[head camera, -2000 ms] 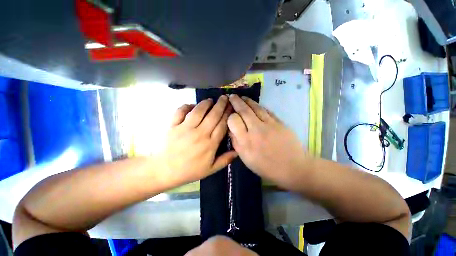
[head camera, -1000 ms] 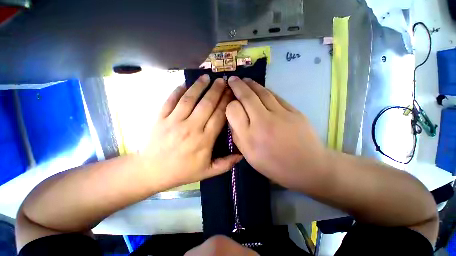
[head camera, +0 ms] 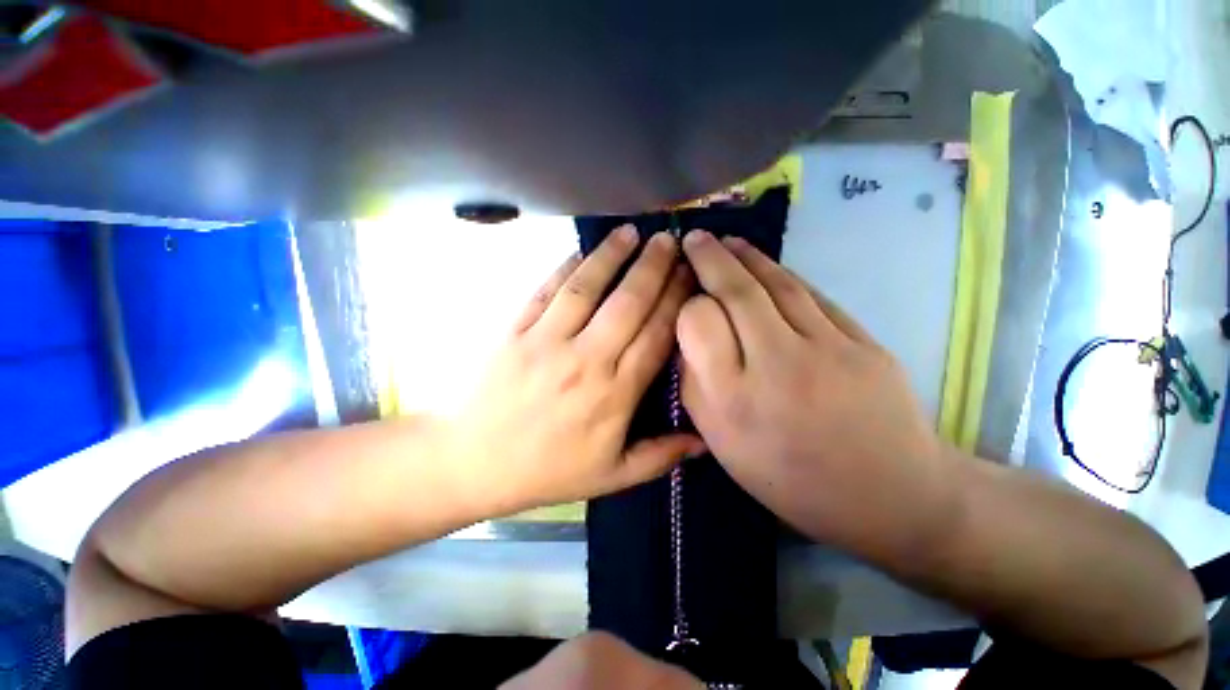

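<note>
A long black fabric strap lies on the pale machine bed plate, with a silver zipper down its middle and a small silver slider near the lower end. My left hand lies flat on the strap's left side, fingers spread a little. My right hand rests on the right side, fingertips beside the zipper near the top edge. Both hands press the fabric from above; neither closes round it. The dark grey machine head hides most of the clamp beyond the strap's top edge.
Yellow tape runs along the bed plate at the right. A green-handled tool and a looped black cord lie on the white table at the far right. A large blue crate stands at the left.
The camera view has shifted; the machine head covers the brass-coloured clamp that showed a second ago. My hands keep about the same place on the strap.
</note>
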